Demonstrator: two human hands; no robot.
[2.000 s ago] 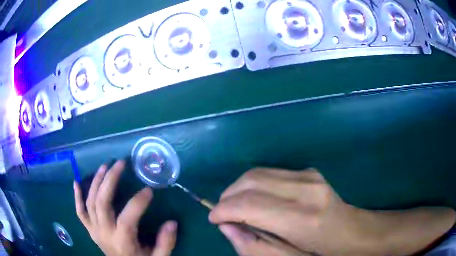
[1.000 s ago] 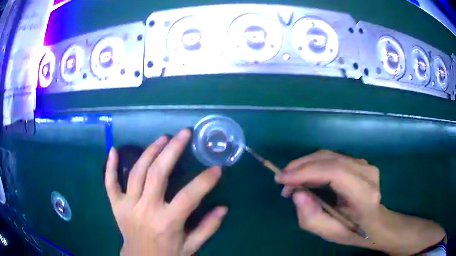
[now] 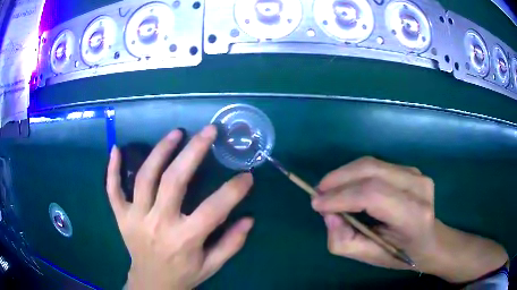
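Observation:
A clear ribbed loose lens [image 3: 242, 135] lies on the green surface [image 3: 363, 136] in front of me. My left hand [image 3: 176, 204] is bare and spread, with its index fingertip on the lens's left rim and its thumb-side finger at the lower rim. My right hand [image 3: 374, 212] is bare and grips a thin brown hand pick or brush [image 3: 303, 185]. The tool's thin tip touches the lens at its lower right edge. A dark round pad [image 3: 131, 167] is mostly hidden behind my left fingers.
A row of silver three-lens plates [image 3: 323, 28] crosses the top beyond a pale edge line. A smaller-looking loose lens [image 3: 60, 219] lies at the lower left. Blue tape [image 3: 110, 129] forms an L at left. A white written paper sheet [image 3: 20, 51] is at the far left.
The view has shifted, so the lens and hands sit elsewhere in the picture. My left fingers stay at the lens, and the tool tip stays near its right side, now lower on the rim.

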